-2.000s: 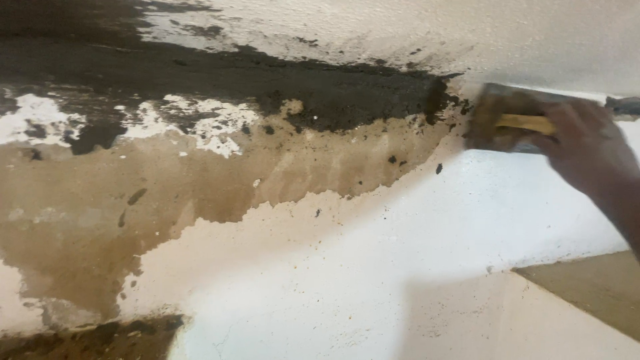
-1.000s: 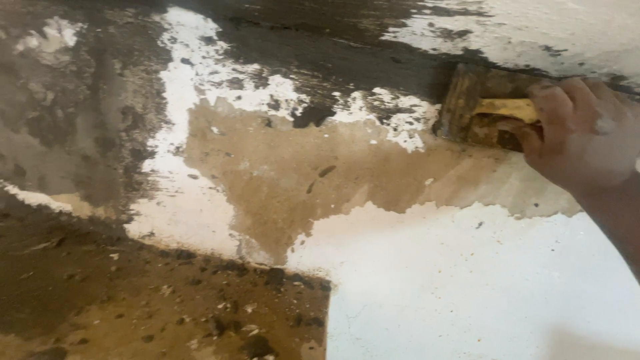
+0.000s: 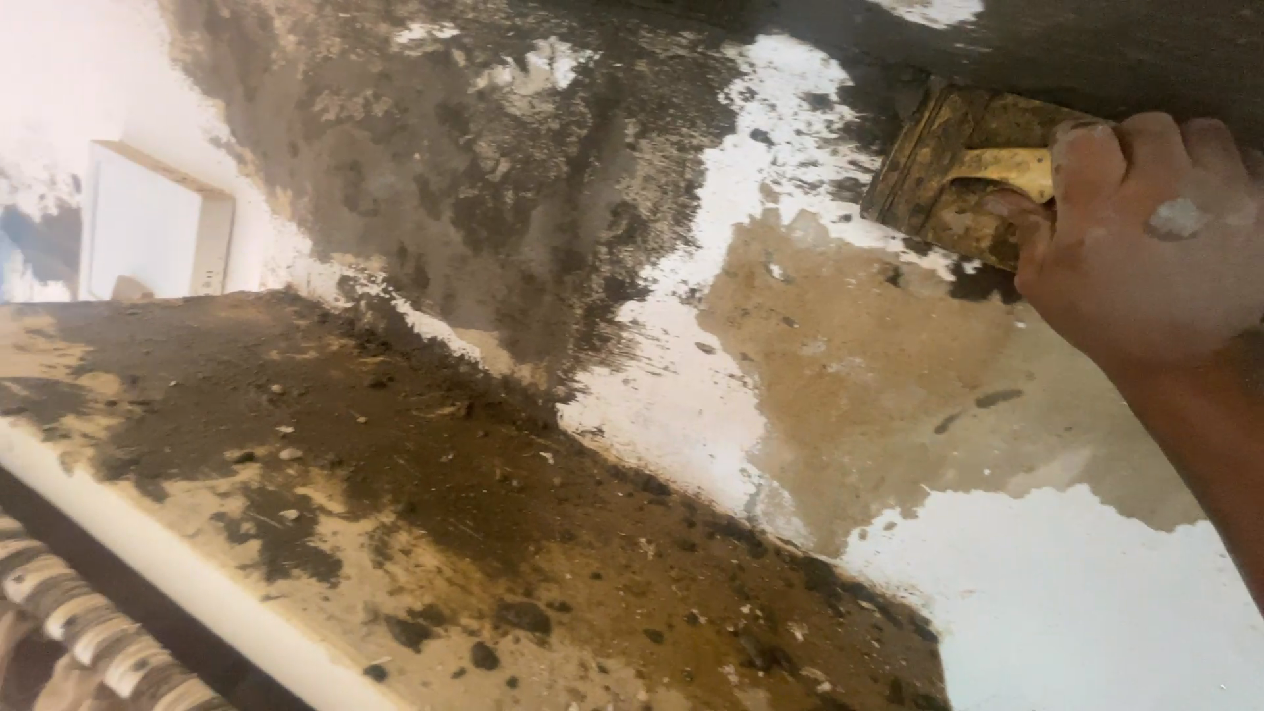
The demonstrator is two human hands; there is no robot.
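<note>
At the upper right my right hand (image 3: 1155, 227) grips the yellow handle of a plastering float (image 3: 968, 178), whose face is crusted with mortar. The float lies against the wall, over the lower edge of a band of dark wet mortar (image 3: 1086, 49). Below it the wall shows a bare brown patch (image 3: 849, 375) and white paint (image 3: 1066, 592). Left of the float is a strip of white paint, then an area of dark grey mortar (image 3: 454, 178). A pale lump of mortar sticks to the back of my right hand. My left hand is not in view.
A ledge (image 3: 513, 513) strewn with mortar crumbs runs from the left to the bottom right, with a pale front edge (image 3: 178, 563). Striped cloth (image 3: 99, 612) shows at the bottom left corner. A framed opening (image 3: 158, 222) is at the far left.
My right hand has moved the float leftward along the dark mortar band, away from the white-painted stretch of wall. The view has swung left, showing more of the ledge.
</note>
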